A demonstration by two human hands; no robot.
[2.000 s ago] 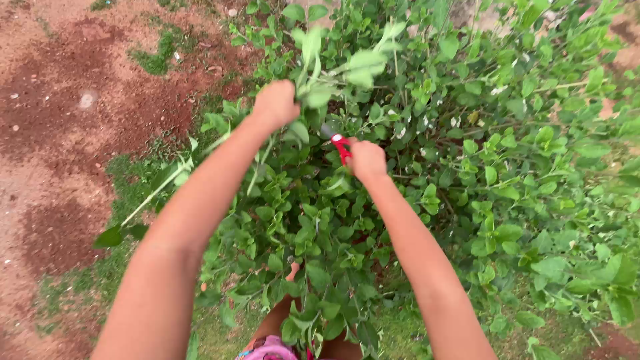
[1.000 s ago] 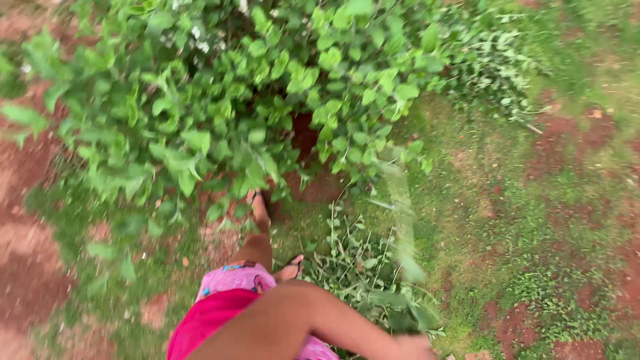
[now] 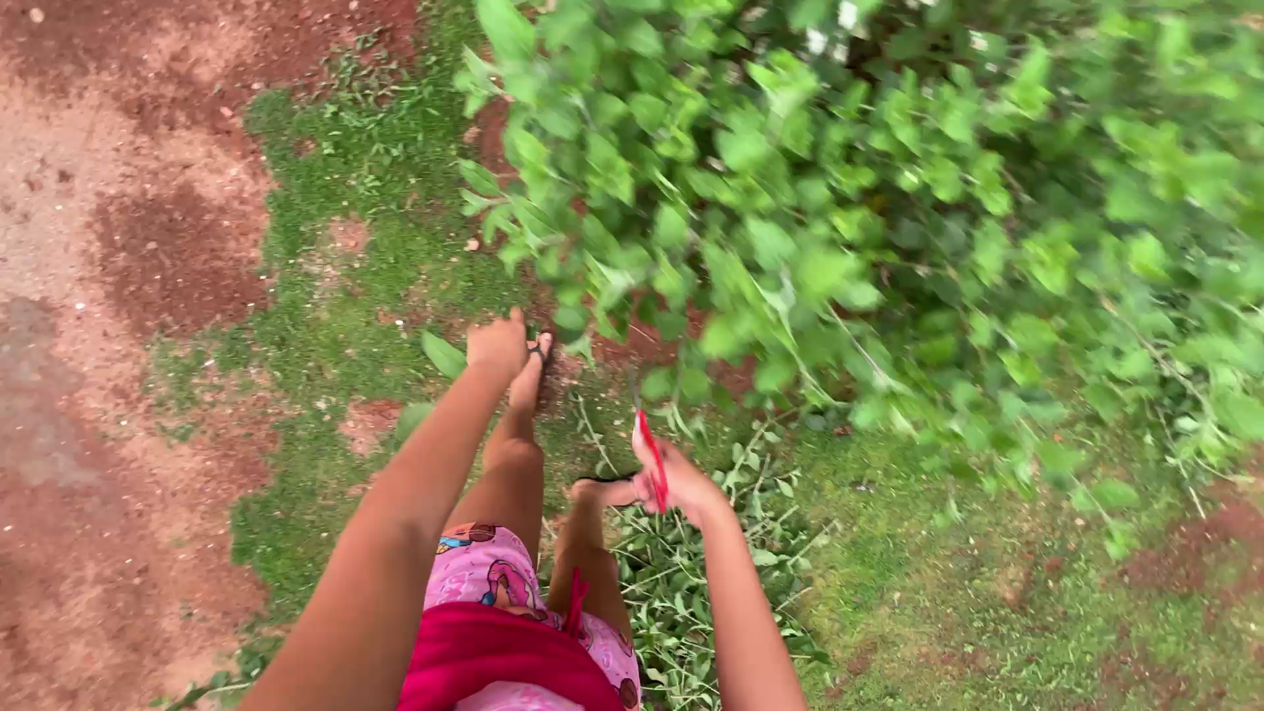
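My right hand [image 3: 681, 482] is closed around the red handles of a pair of pruning shears [image 3: 649, 459], with the narrow tool end pointing up towards the shrub. The leafy green shrub [image 3: 839, 217] fills the upper right, its lower branches hanging just above the shears. My left hand [image 3: 499, 346] is at the shrub's lower left, over my foot; a finger points forward. A few large leaves [image 3: 443, 355] show beside its wrist, but whether it holds their stem cannot be told.
Cut leafy branches [image 3: 721, 563] lie in a pile on the grass beside my sandalled foot [image 3: 607, 491]. Bare reddish soil [image 3: 178, 257] lies to the left, with patchy grass [image 3: 346, 286] between it and the shrub. More grass [image 3: 889, 563] is at the lower right.
Two seconds ago both hands were in the shrub, the left on a cut leafy stem. One second ago an arm reached over the branch pile; now both hands are in front of me. The view has swung.
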